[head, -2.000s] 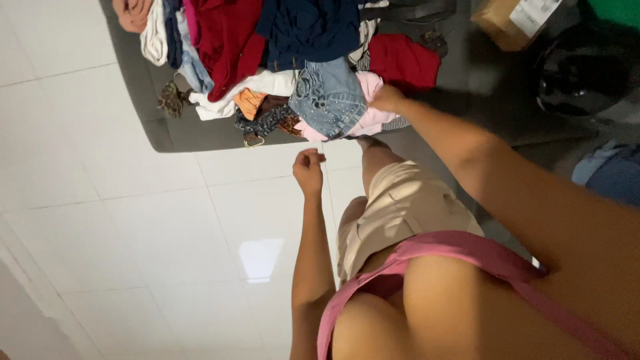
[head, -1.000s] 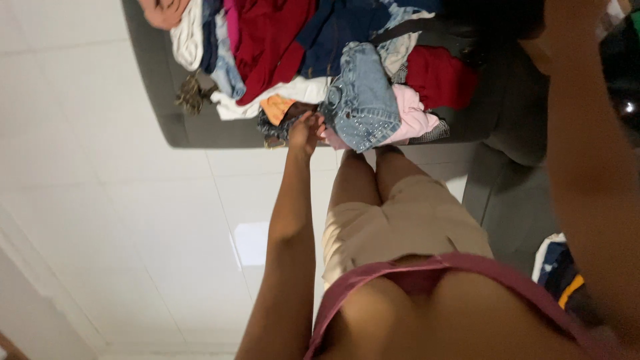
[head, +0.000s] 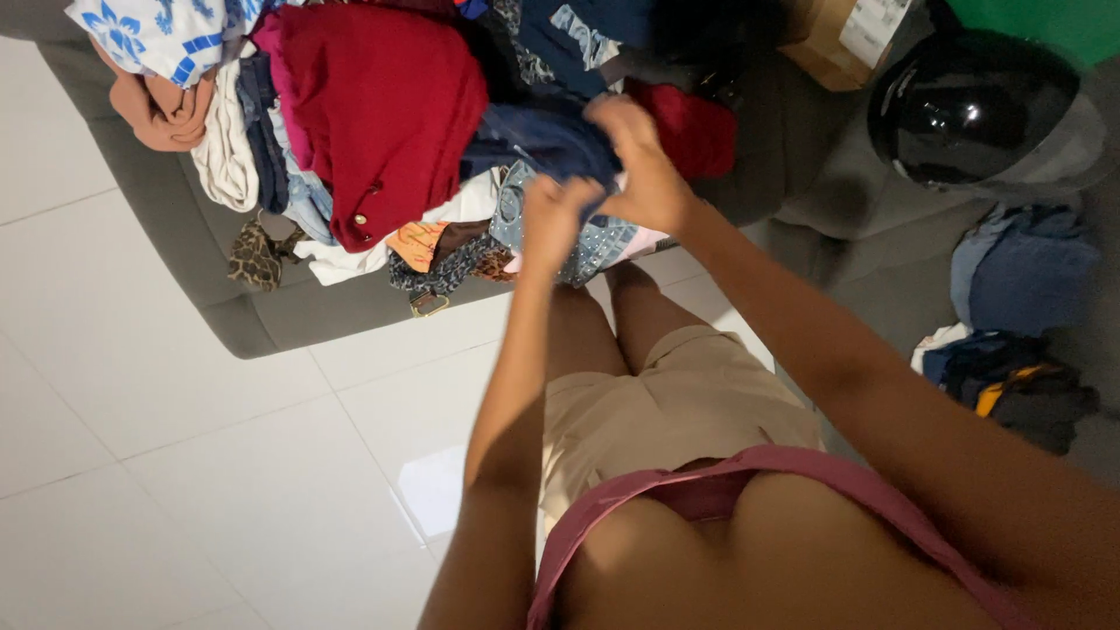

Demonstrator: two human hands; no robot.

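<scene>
Both my hands are at a dark blue garment above the clothes pile on a grey sofa. My left hand has its fingers closed on the garment's near edge. My right hand is at its right end, blurred, thumb and fingers around the cloth. Beneath them lies a studded denim garment. A large dark red garment is to the left of the blue one, and another red cloth lies just beyond my right hand. Orange patterned cloth sits near the sofa's edge.
The grey sofa runs across the top and down the right. A black helmet and a cardboard box rest at upper right. Folded jeans and dark clothes lie at right. White floor tiles show at lower left.
My right hand, at the pink cloth two seconds ago and raised at the upper right one second ago, is now at the blue garment. My left hand has left the pile's edge and grips it too.
</scene>
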